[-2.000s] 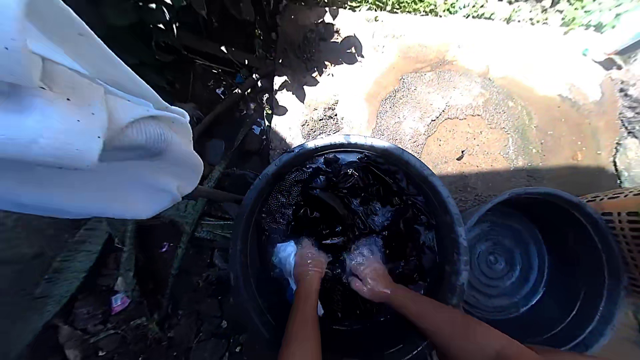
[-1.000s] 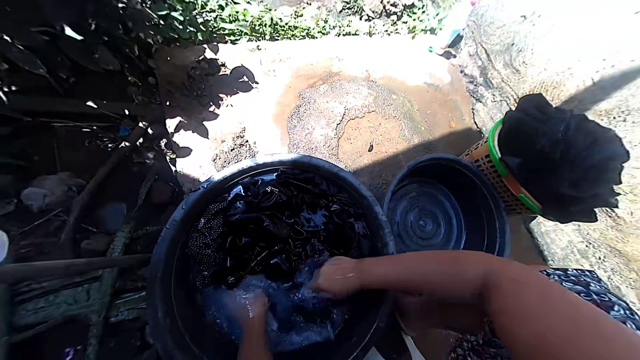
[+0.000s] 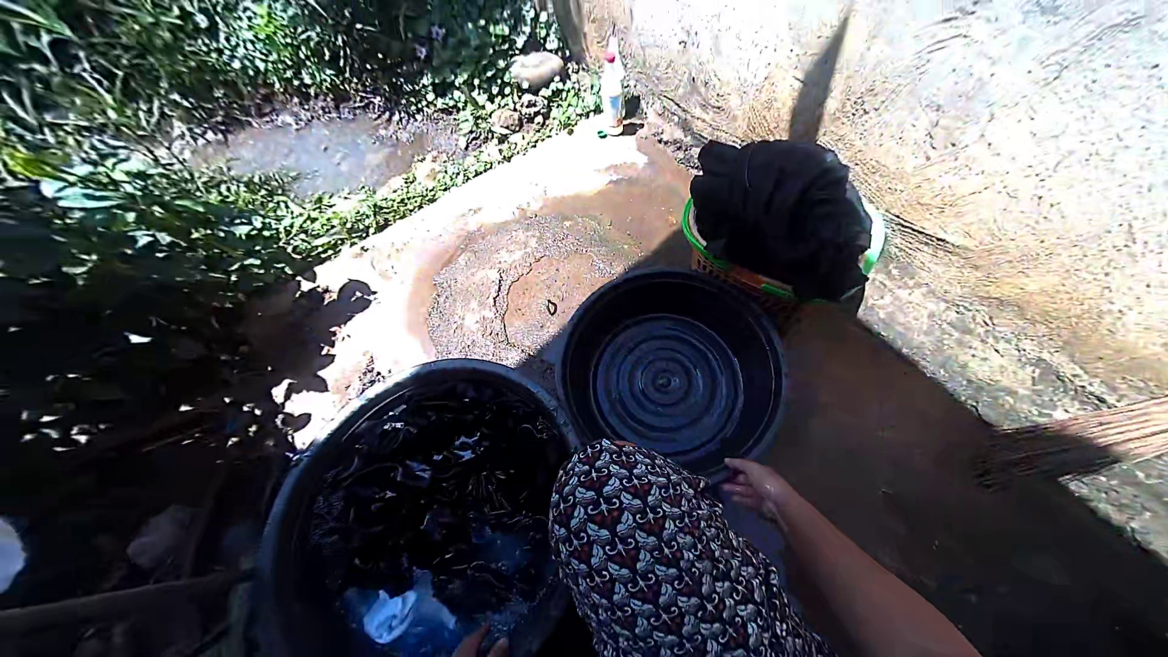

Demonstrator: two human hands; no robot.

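A large black plastic tub (image 3: pixel 283 538) holds water and dark cloth, with a small white cloth (image 3: pixel 390 616) near its lower edge. My left hand (image 3: pixel 482 643) shows only partly at the bottom of the view, by the tub's near side; whether it holds anything is not visible. To the right sits a smaller black plastic basin (image 3: pixel 666 383) with a little water in it. My right hand (image 3: pixel 756 488) is at the near rim of this basin, thumb and fingers around the edge. My patterned garment (image 3: pixel 657 547) over the knee lies between the two.
Behind the basin stands a basket with a green rim (image 3: pixel 698 239), heaped with black cloth (image 3: pixel 785 214). A plastic bottle (image 3: pixel 611 96) stands by the plants at the back. A bundle of thin stiff sticks (image 3: pixel 1095 436), perhaps a broom, enters from the right.
The view has swung far to the right. Both hands were in the large tub's water earlier; my right hand is now at the smaller basin's rim, and my left is near the tub's near side.
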